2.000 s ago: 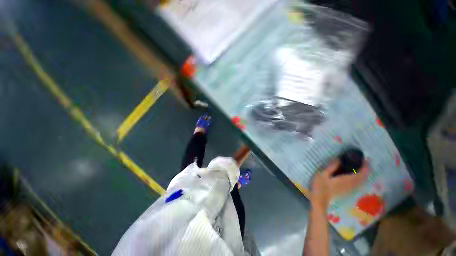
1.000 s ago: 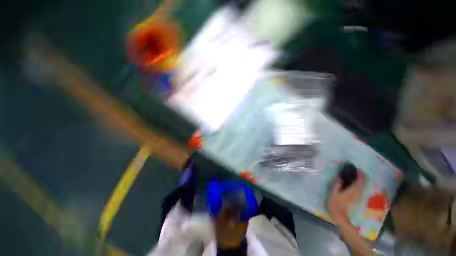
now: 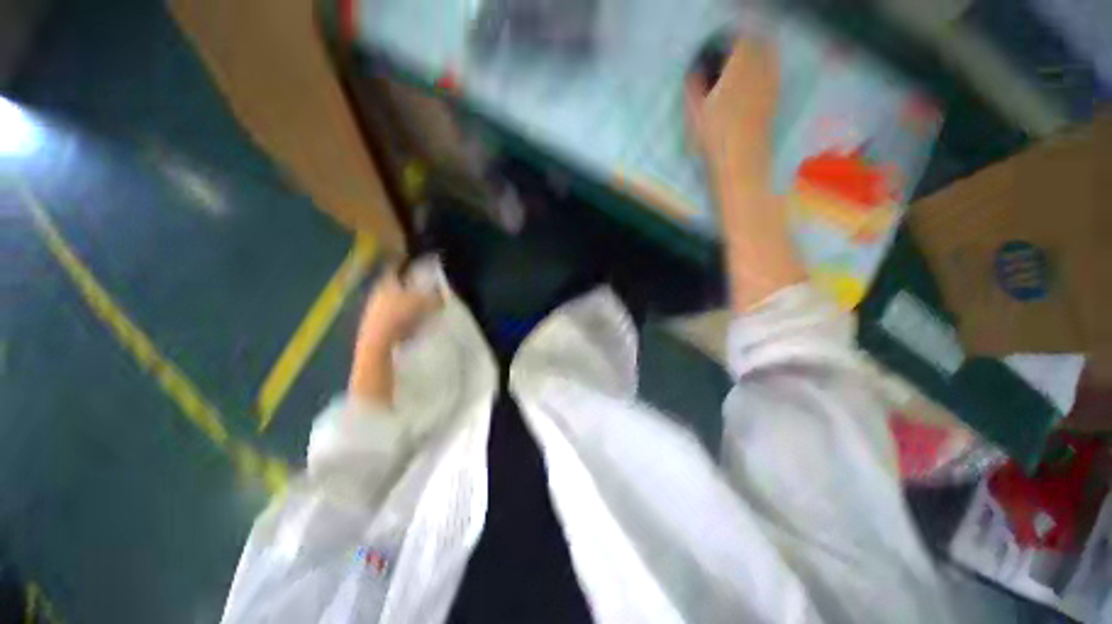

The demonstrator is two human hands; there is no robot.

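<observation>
My right hand (image 3: 739,92) lies over the black computer mouse (image 3: 712,59) on the pale blue desk mat (image 3: 585,104), near the top of the view. My left hand (image 3: 388,319) is low in front of me at the edge of my white coat, off the bench. It is blurred, and I cannot tell if its fingers hold the cloth. A dark, blurred part of the parts bag (image 3: 537,22) lies on the mat at the top edge. Most of that bag is out of view.
A brown carton (image 3: 1030,244) with a round blue logo stands right of the mat. Red items (image 3: 1051,494) lie in a white-sided box at the lower right. A brown board or carton side (image 3: 287,110) is at the upper left. Yellow lines (image 3: 153,360) cross the green floor.
The view has tilted down, moving the mat and bag towards the top edge. The clipboard papers have left the view. My left hand and both white sleeves now show. My right hand stays on the mouse.
</observation>
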